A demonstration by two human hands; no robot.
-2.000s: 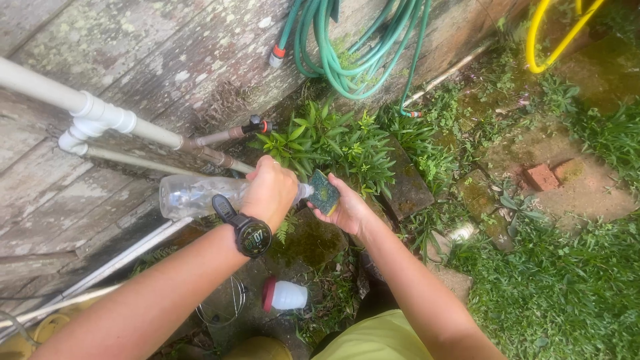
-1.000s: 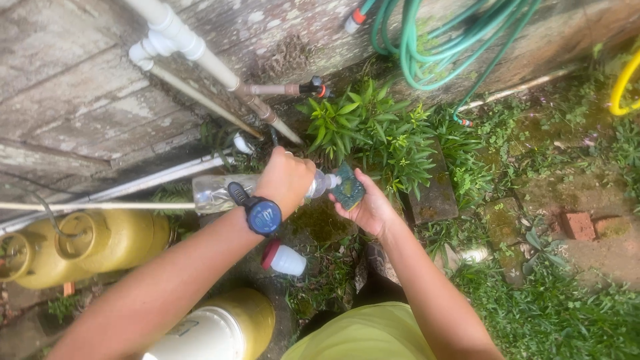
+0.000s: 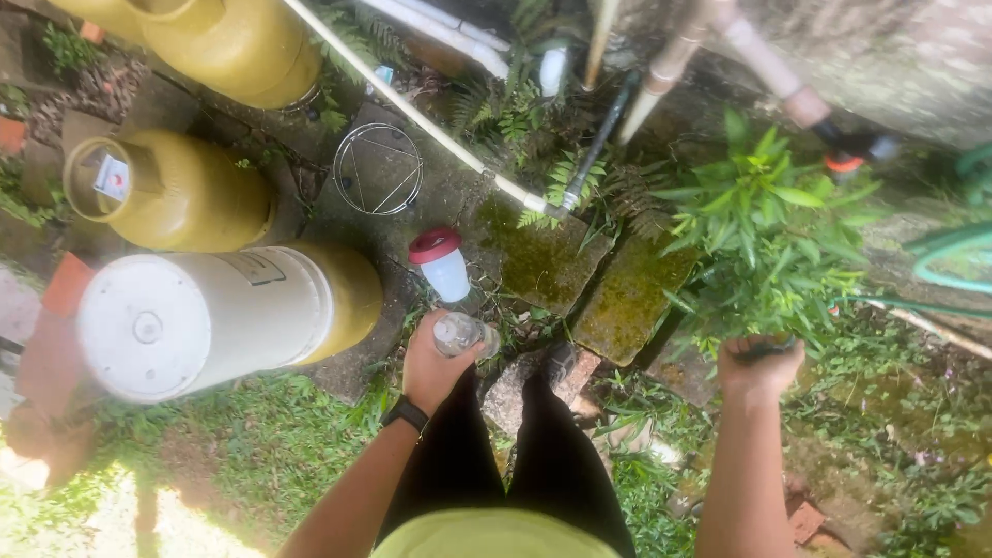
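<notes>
My left hand (image 3: 438, 360), with a dark watch on its wrist, holds a clear plastic bottle (image 3: 463, 335) upright near my legs, its top toward the camera. Just beyond it a white cup with a red lid (image 3: 438, 263) stands on the paving. Out to the right, my right hand (image 3: 759, 364) is closed around a dark green sponge (image 3: 763, 349), mostly hidden in the fingers, at the lower edge of a leafy green plant (image 3: 767, 225).
Yellow gas cylinders (image 3: 186, 190) and a white bucket (image 3: 209, 318) stand at left. A round wire rack (image 3: 378, 169) lies on the paving. A pale pipe (image 3: 418, 116) crosses behind. Mossy slabs (image 3: 635, 298) lie ahead; a green hose (image 3: 957, 260) is at right.
My hands have moved apart; earlier the bottle's mouth was at the sponge. The bottle has gone from lying sideways to upright. The view has swung left and down.
</notes>
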